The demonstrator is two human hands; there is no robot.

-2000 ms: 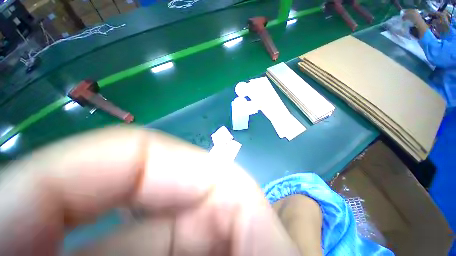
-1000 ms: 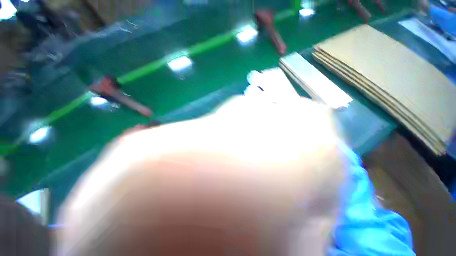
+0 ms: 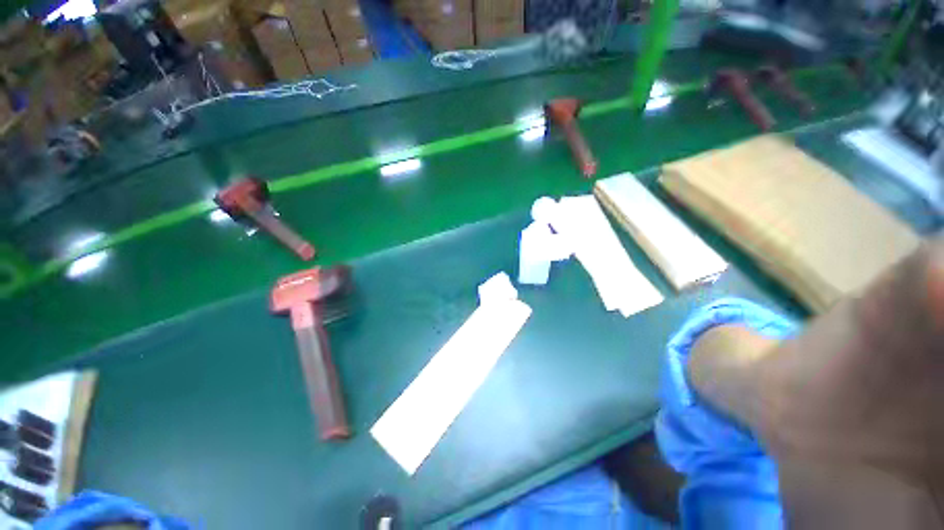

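A dark-red handheld unit [image 3: 317, 352] lies on the green mat, black head end to the right and handle towards me. A long white label sheet [image 3: 452, 385] lies right of it, with a small white wipe [image 3: 498, 289] at its far end. My right hand [image 3: 864, 399] is large and blurred at the right edge, close to the camera and partly cut off. Its fingertips and anything in them cannot be made out. Of my left arm only the blue cuff [image 3: 104, 511] and a sliver of skin show at the bottom left; the hand is out of the picture.
Beyond the sheet are a white bottle [image 3: 536, 255], spare label sheets [image 3: 609, 254], a strip stack [image 3: 662, 230] and cardboard sheets [image 3: 792, 212]. Small black parts [image 3: 33, 447] lie far left, a black disc [image 3: 380, 511] at the near edge. More red units [image 3: 265, 216] are on the green conveyor.
The large hand that covered the middle has moved off to the right edge. The unit and full label sheet now show. The left cuff has appeared at the bottom left.
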